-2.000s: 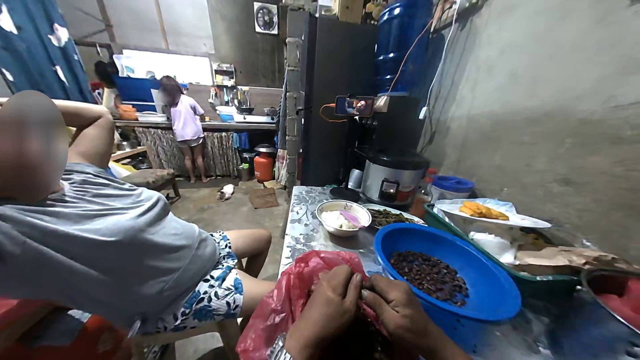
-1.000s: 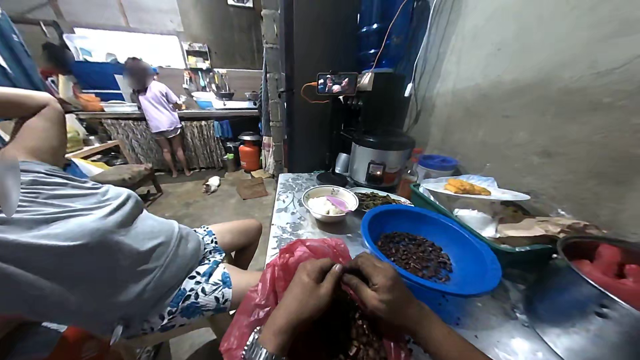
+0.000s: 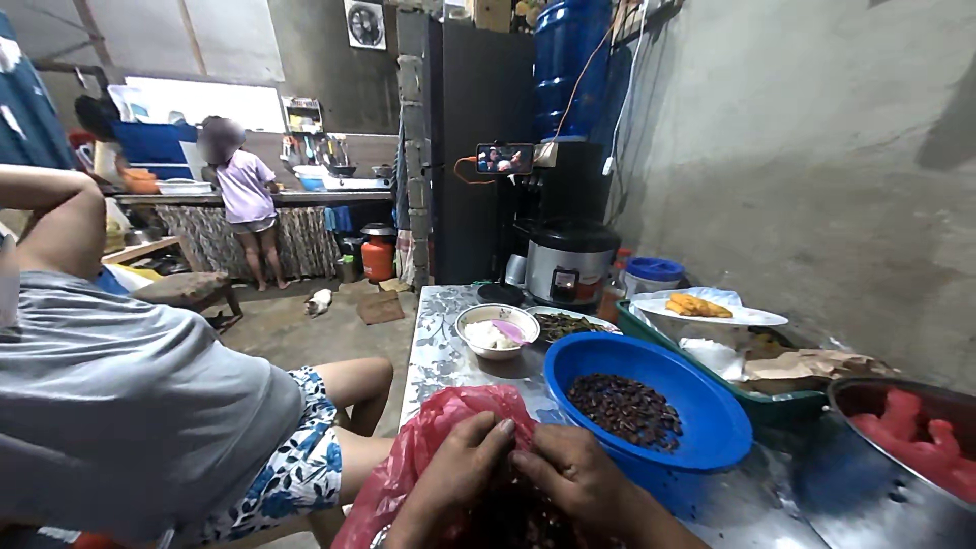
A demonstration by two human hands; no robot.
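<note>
A red plastic bag [image 3: 396, 465] lies open low in the middle, with dark bean-like pieces [image 3: 518, 511] inside. My left hand [image 3: 465, 457] is over the bag, thumb and fingers pinched; whatever lies between them is too small to tell. Close beside it, my right hand [image 3: 568, 465] has curled fingers and its thumb toward the left one; its contents are hidden. Right of the hands, a blue plastic basin [image 3: 709, 427] holds dark brown beans or seeds [image 3: 625, 408]. A bowl [image 3: 496, 352] of white rice with a pink utensil stands behind the bag, beside a plate of dark green food [image 3: 568, 324].
A rice cooker [image 3: 572, 267] and a phone on a stand [image 3: 505, 158] stand behind. To the right are a green tray [image 3: 793, 408], a plate of fried food [image 3: 751, 316] and a metal pot [image 3: 839, 465]. A seated person [image 3: 137, 396] is close on the left; another person [image 3: 248, 187] stands at the counter.
Both hands have stayed close together over the red bag, with small changes in finger position. The view has shifted somewhat.
</note>
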